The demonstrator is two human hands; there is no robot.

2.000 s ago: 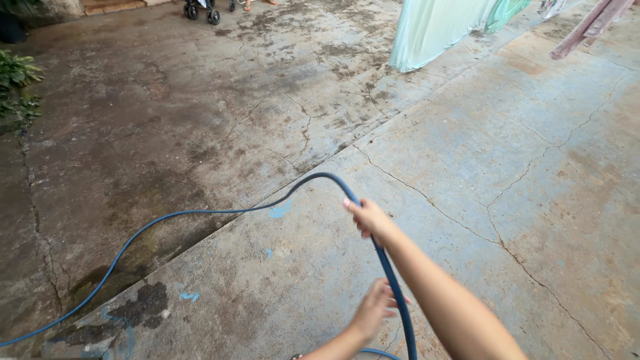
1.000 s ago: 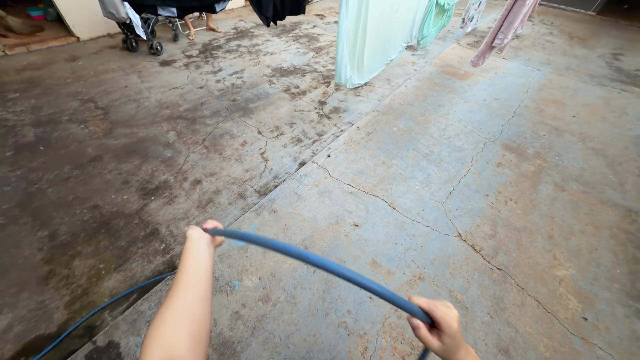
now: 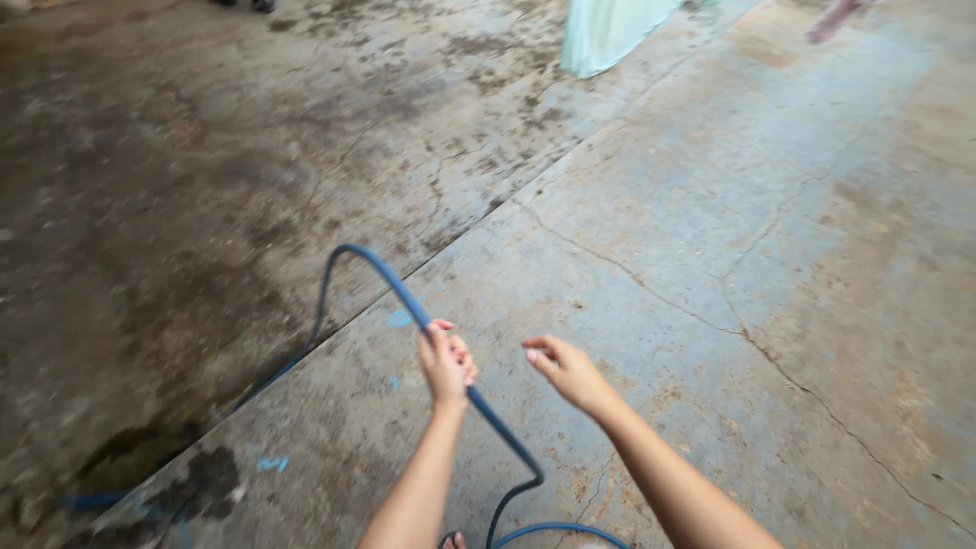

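My left hand [image 3: 447, 362] is closed around a blue hose [image 3: 385, 271] near the middle of the view. Beyond that hand the hose arches up, then drops and runs down to the left along the concrete floor. Below it, the hose bends sharply and curves across the bottom of the view near a foot [image 3: 455, 540] in a sandal. My right hand [image 3: 559, 367] is off the hose, to the right of my left hand, with its fingers partly curled and nothing in them.
A pale green cloth [image 3: 610, 34] hangs at the top, with a blurred pink cloth [image 3: 839, 17] to its right. Dark wheels [image 3: 263, 4] show at the top left edge. A seam [image 3: 457, 240] and several cracks cross the concrete floor [image 3: 671, 175].
A second ago both hands held the hose, far apart. Now my right hand has let go, and the two hands are close together.
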